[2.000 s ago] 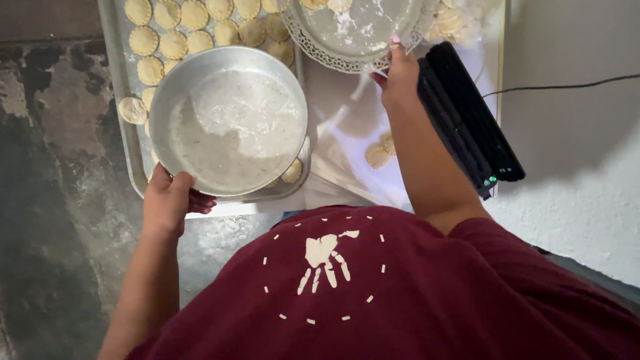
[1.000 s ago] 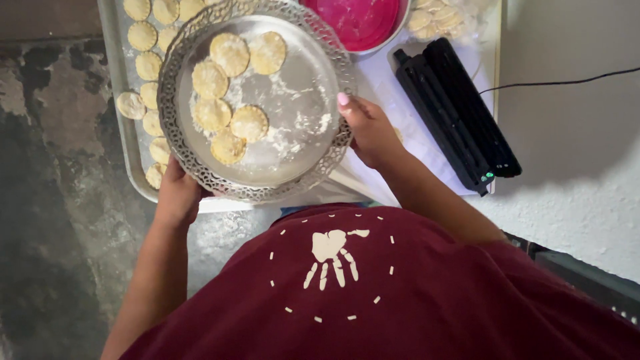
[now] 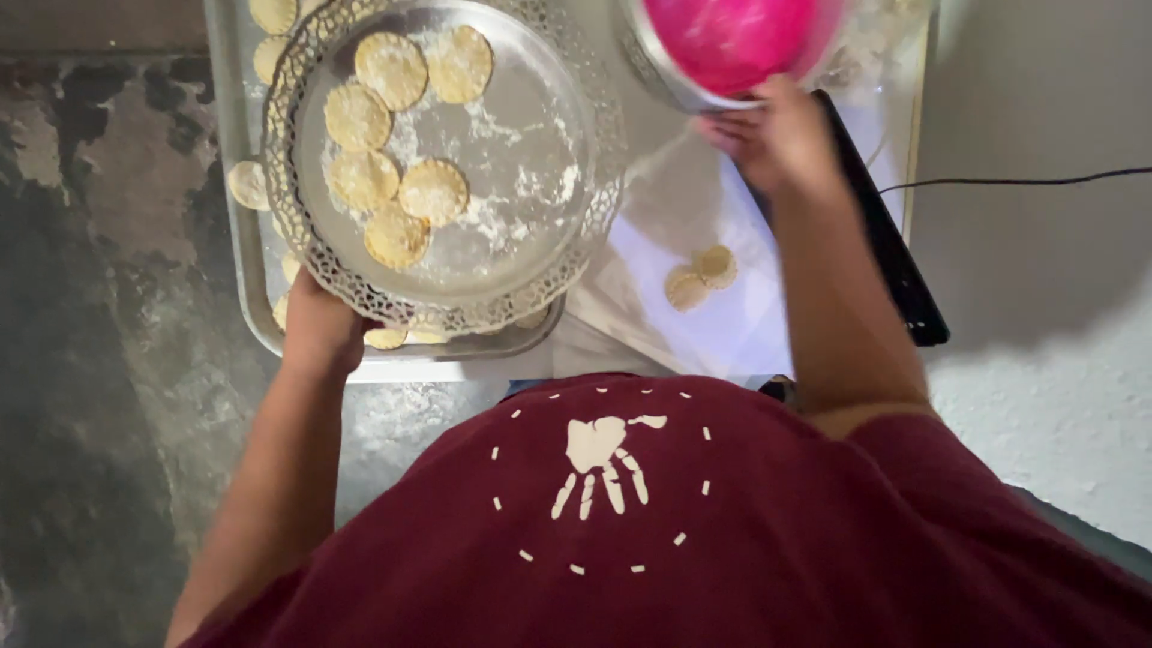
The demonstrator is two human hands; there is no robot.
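Observation:
My left hand (image 3: 326, 326) grips the lower left rim of a round metal platter with a pierced lacy edge (image 3: 504, 301), held over a baking tray. Several round, flour-dusted filled dough pieces (image 3: 434, 192) lie on the platter's left part, with loose flour on its right. At the upper right, my right hand (image 3: 769, 135), blurred, has its fingers at the near rim of a round metal pan (image 3: 661, 76). Inside that pan is something bright pink (image 3: 733, 40), partly cut off by the frame's top edge.
The metal baking tray (image 3: 241, 270) beneath the platter holds more dough rounds. Two small rounds (image 3: 715, 266) lie on the white sheet over the table (image 3: 648, 315). A long black device (image 3: 913, 301) stands at the right, partly behind my right arm, with a black cable (image 3: 1017, 183) running to the right.
My right hand has left the platter, which both hands held a second ago, and moved up to the pan with the pink content. My left hand still holds the platter.

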